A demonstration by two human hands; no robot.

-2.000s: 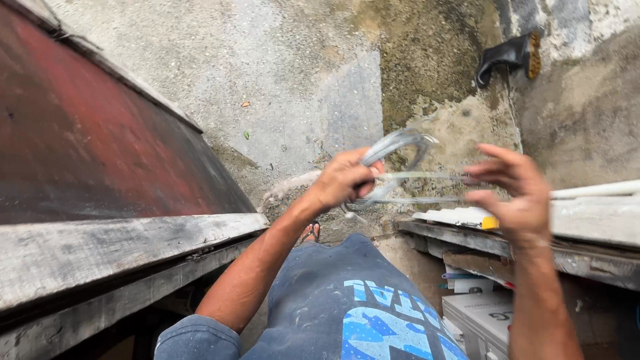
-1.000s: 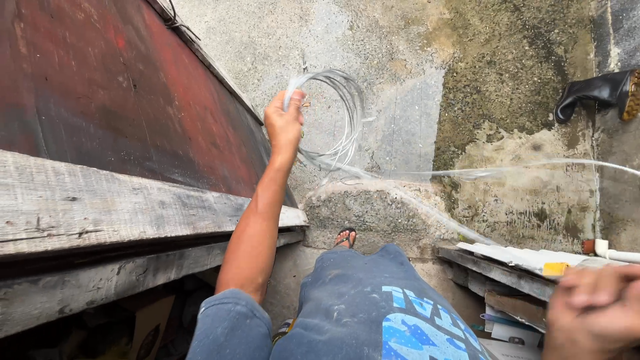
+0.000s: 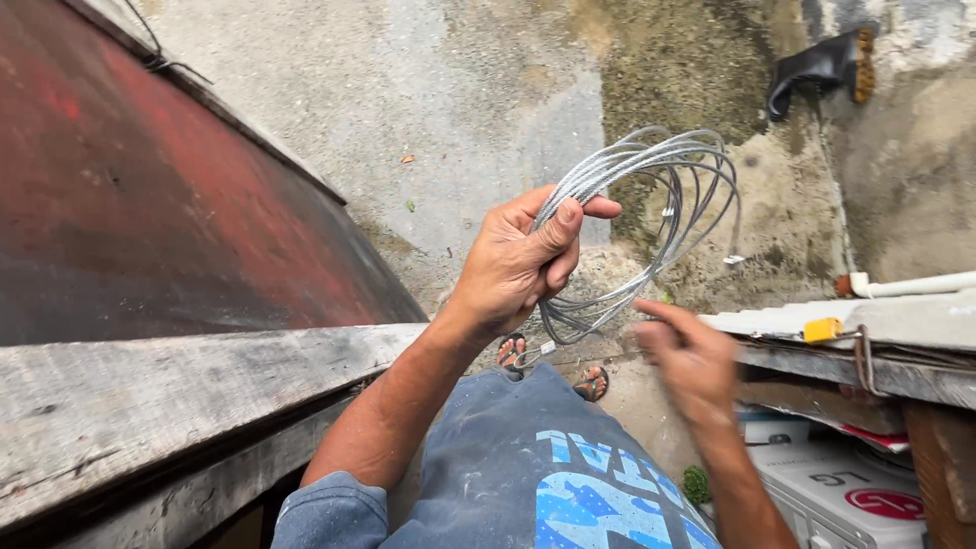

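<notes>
A coil of thin steel wire rope [image 3: 610,171] hangs in several loops from my left hand [image 3: 526,255], whose thumb and fingers close around its left side. The loops spread to the right, and small white tags or ferrules show on the rope, one at the far right and one low near my foot. My right hand [image 3: 690,358] is just below and right of the loops, slightly blurred, with its index finger pointing toward them. Whether its fingertips touch the rope cannot be told, and its other fingers look curled.
A red-black panel [image 3: 191,191] and weathered wooden planks [image 3: 152,412] flank the left. On the right are a ledge with a yellow padlock [image 3: 822,330], a white pipe [image 3: 923,285] and an LG appliance [image 3: 839,488]. A black rubber boot [image 3: 820,69] lies on the concrete beyond.
The rope stretched toward the right a second ago is now gathered in loops at my left hand. My right hand has come back in from the lower right edge toward the coil.
</notes>
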